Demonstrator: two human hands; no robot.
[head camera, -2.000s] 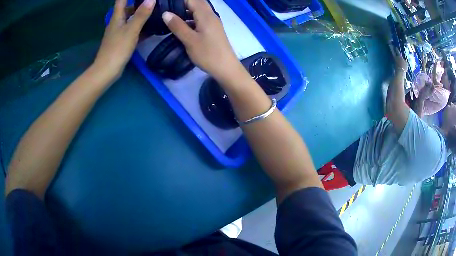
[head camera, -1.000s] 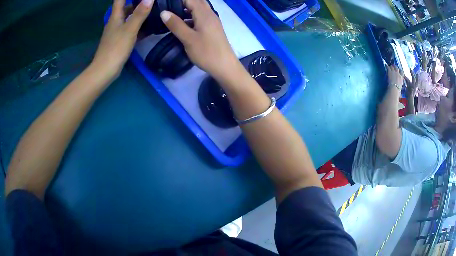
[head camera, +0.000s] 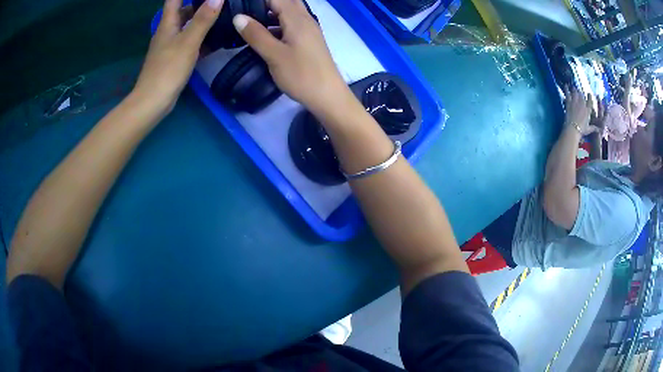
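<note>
My left hand and my right hand are at the top edge, partly cut off, both on a black ear cup of the headphones. A second black ear cup lies just below it, on the white liner of a blue tray. A black oval twin-recess piece with two shiny dark areas lies in the tray's near part, partly hidden under my right forearm. The headband cannot be made out clearly.
The tray lies on a teal-green work surface. Another blue tray is at the top. Clear film and a yellow strip lie beyond. At right, a person in a light shirt reaches to a further blue tray.
My hands have hardly moved. The tray at the top has shifted slightly up and left. At right, a blue tray has come into view and the person's arm and head have moved.
</note>
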